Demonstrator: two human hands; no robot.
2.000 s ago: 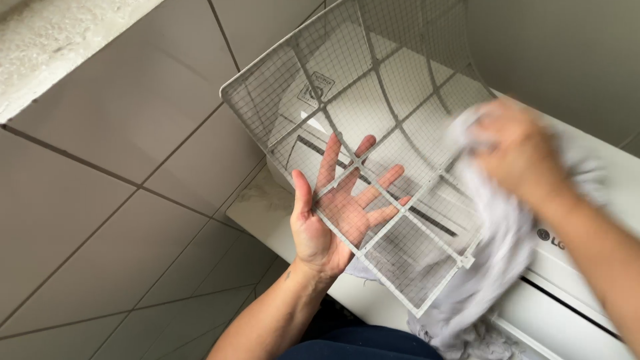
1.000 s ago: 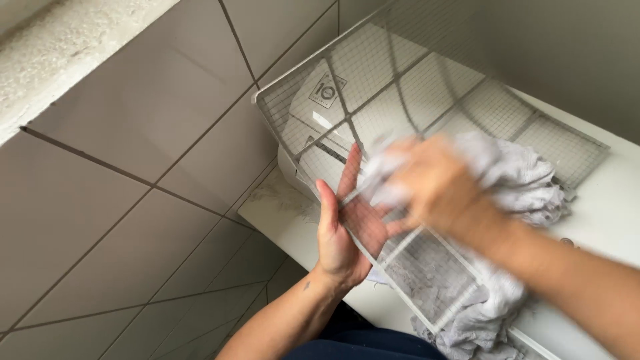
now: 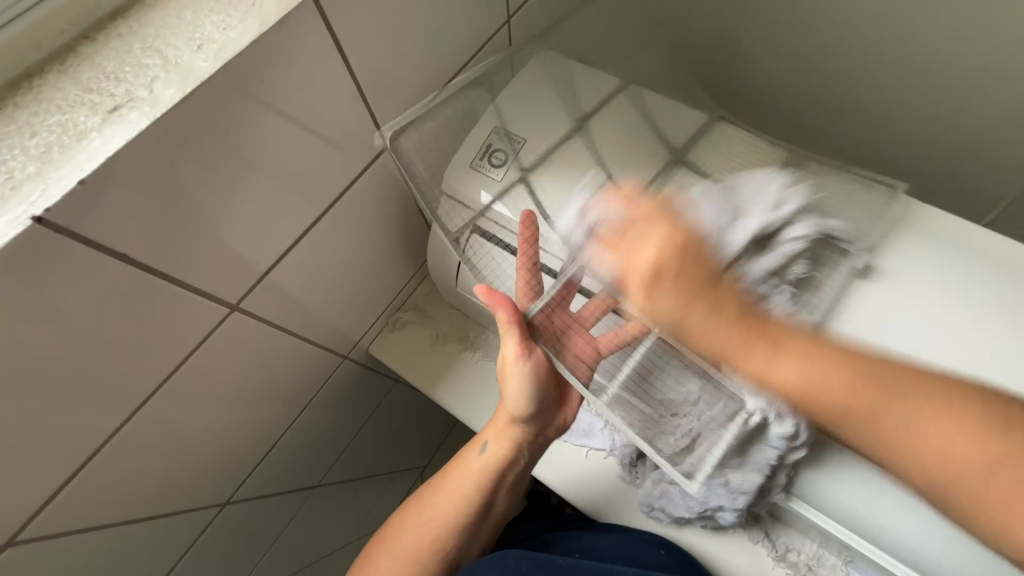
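Observation:
My left hand [image 3: 544,360] supports a mesh air filter [image 3: 480,232] with a pale plastic frame from beneath, thumb at the near edge and fingers spread behind the mesh. My right hand [image 3: 652,256], blurred, grips a whitish cloth [image 3: 752,208] against the upper face of the filter. Part of the cloth trails to the right over the filter. More crumpled greyish cloth [image 3: 704,488] lies under the filter's lower corner. Behind the mesh is a white air conditioner indoor unit [image 3: 544,88] with a printed badge.
The unit rests on a white surface [image 3: 424,352] with dusty smudges at its left end. A tiled wall [image 3: 304,240] rises on the left, below a rough pale ledge [image 3: 160,88]. A plain grey wall [image 3: 864,88] stands behind.
My right hand with the cloth was at the filter's right side two seconds ago, and then moved left onto the mesh. The left hand keeps supporting the filter.

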